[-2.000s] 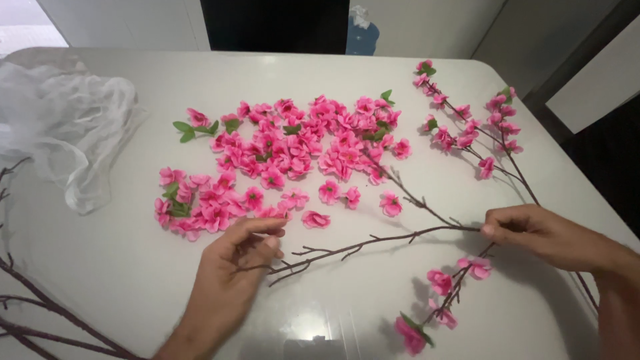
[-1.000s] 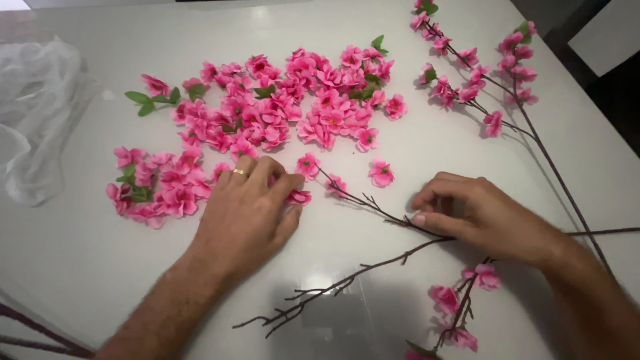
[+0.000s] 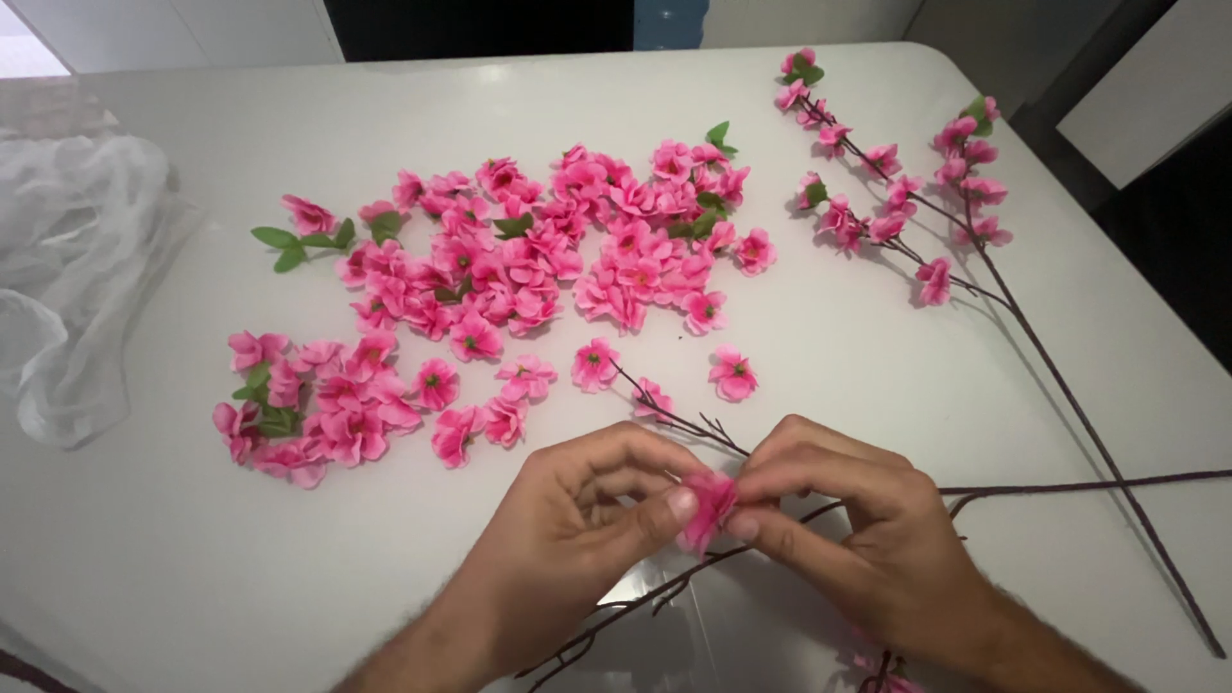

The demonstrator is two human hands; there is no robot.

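Between the fingertips of my left hand (image 3: 577, 529) is a pink artificial blossom (image 3: 708, 510). The thumb and fingers of my right hand (image 3: 866, 529) meet at the blossom's other side; whether they pinch the petals or its base cannot be told. Under and beside both hands lies a forked brown artificial branch (image 3: 635, 604), largely bare, its upper twig (image 3: 688, 425) reaching toward loose blossoms. Beyond my hands spreads a large pile of loose pink blossoms (image 3: 510, 260) with some green leaves, and a smaller cluster (image 3: 337, 404) sits nearer on the left.
A branch bearing blossoms (image 3: 1039, 342) lies on the right of the white table (image 3: 1088, 414), crossing the bare branch's stem. Sheer white fabric (image 3: 82, 289) is bunched at the left. Part of another flowered twig (image 3: 885, 679) shows at the bottom edge, and a dark stem (image 3: 34, 672) at bottom left.
My left hand has moved from the loose blossoms toward my right hand, and a pink blossom is now between them. Two seconds ago the hands were apart along the bare branch.
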